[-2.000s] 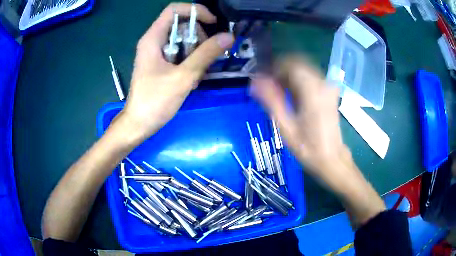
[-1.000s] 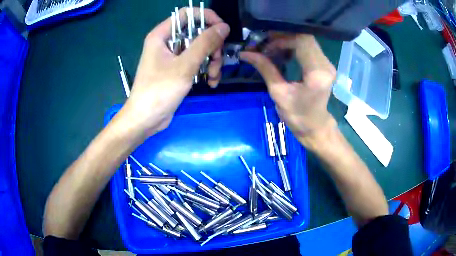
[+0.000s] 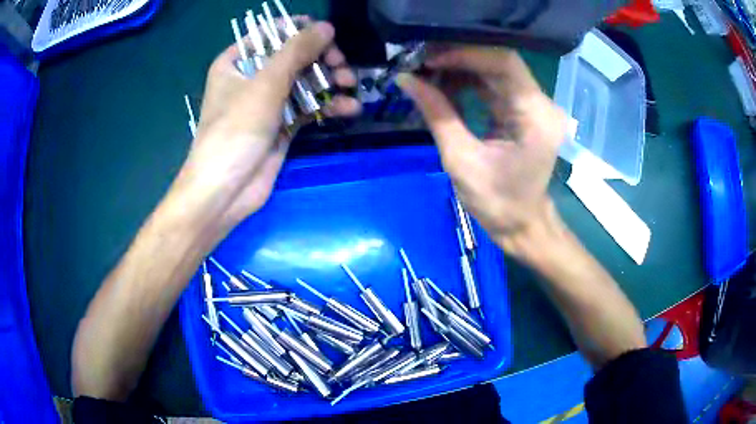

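Observation:
My left hand [image 3: 249, 116] is shut on a bunch of several plunger assemblies [image 3: 308, 87], thin pins pointing up, left of the press. My right hand [image 3: 489, 141] is at the press fixture [image 3: 373, 87], thumb and fingertips pinched on a small shiny piece [image 3: 404, 62], likely one plunger assembly; it is blurred and partly hidden. The grey press head [image 3: 489, 23] overhangs the fixture. The blue parts tray [image 3: 331, 199] lies in front of the press with many loose plunger assemblies [image 3: 298, 356] in its near half and a few along its right side.
One plunger assembly [image 3: 191, 116] lies on the green mat beside my left wrist. A white tray [image 3: 83, 23] is at the upper left, a long blue bin [image 3: 16, 232] at the far left. A clear plastic box [image 3: 609, 108], white card [image 3: 609, 211] and small blue bin [image 3: 719, 199] are at the right.
My left hand has moved left, away from the fixture, with its bunch. My right hand came to the fixture and stays there. Some parts at the tray's right side have shifted.

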